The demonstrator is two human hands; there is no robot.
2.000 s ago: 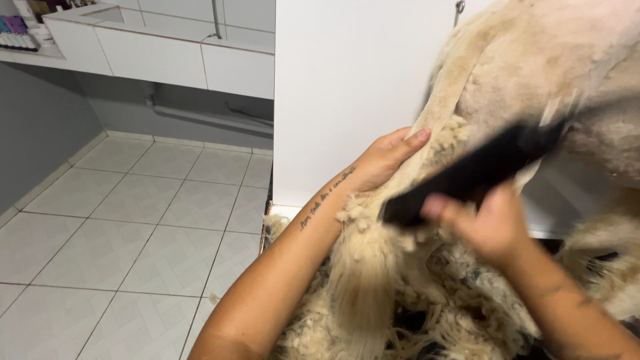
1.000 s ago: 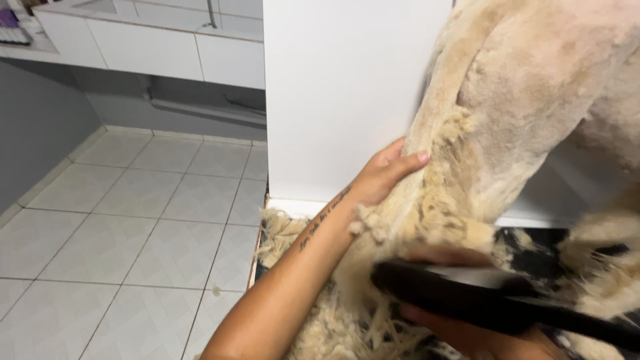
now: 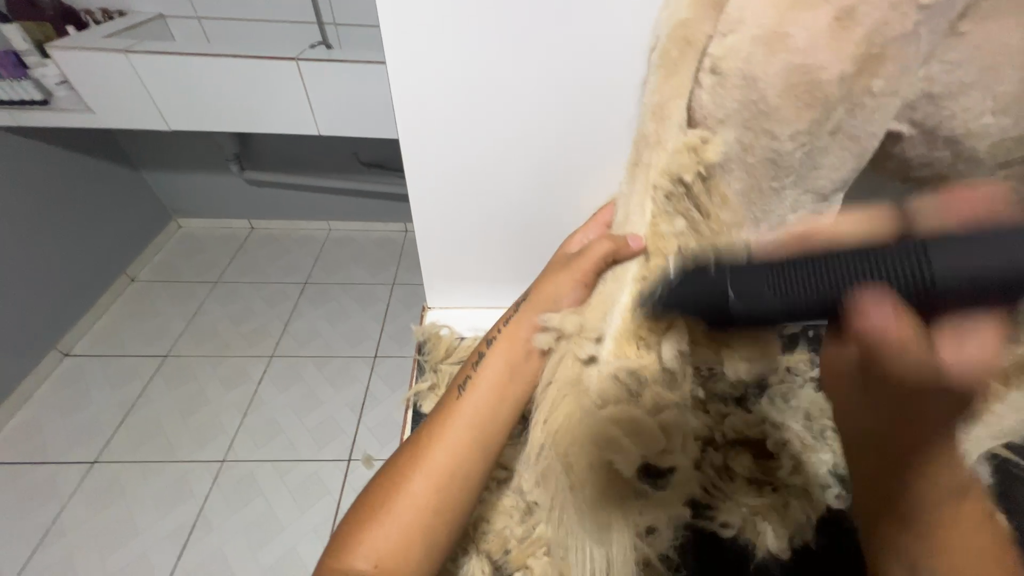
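A dog's leg with pale, partly clipped fur hangs at the centre right, below its closely shorn body. My left hand grips the leg from behind, thumb across its near side. In my right hand, blurred by motion, is a black electric hair clipper; its blade end lies against the matted fur at the leg's inner edge. Long uncut fur covers the lower leg. Clumps of cut fur lie on the black surface under the dog.
A white panel stands behind the leg. To the left are a tiled floor, a white tiled basin counter with bottles, and a pipe beneath. Cut fur lies at the dark surface's left edge.
My right hand has brought the clipper up from low on the leg, and it now lies nearly level across the matted fur. My left hand keeps its hold on the leg.
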